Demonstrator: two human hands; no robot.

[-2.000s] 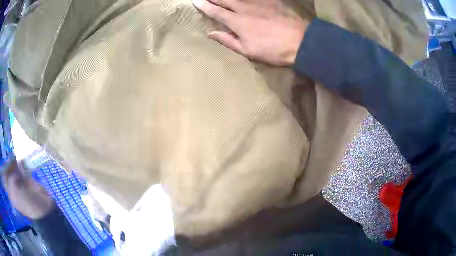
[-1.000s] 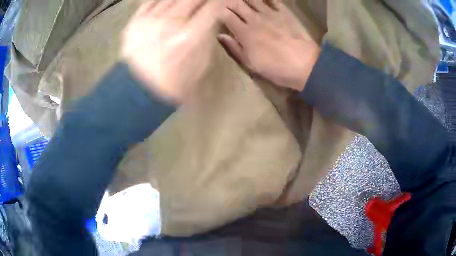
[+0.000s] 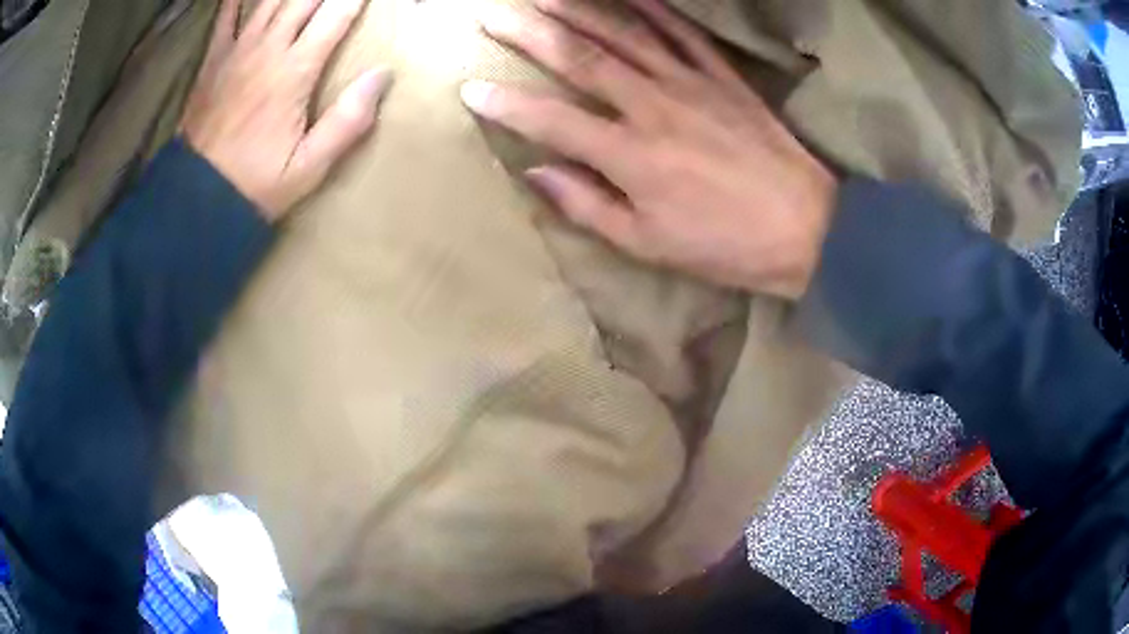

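A large tan-brown ribbed cloth [image 3: 409, 310], the garment body, fills the middle of the view and hangs over my lap in folds. My left hand [image 3: 272, 105] lies flat on it at the upper left, fingers spread, thumb pointing right. My right hand [image 3: 681, 155] lies on it at the upper centre, fingers apart and pointing up-left, beside a cloth edge that runs down to the right. Neither hand visibly grips the cloth. Glare hides the cloth at the top centre between the hands.
A bright red openwork object [image 3: 935, 520] stands on the speckled grey floor [image 3: 817, 495] at the lower right. A blue plastic basket [image 3: 180, 594] with white crumpled material [image 3: 235, 557] over it is at the lower left. Dark and white items [image 3: 1096, 112] show at the upper right edge.
My left hand came from the lower left onto the cloth, then moved further left, away from my right hand. My right hand moved slightly down. The cloth has shifted and covers more of the basket.
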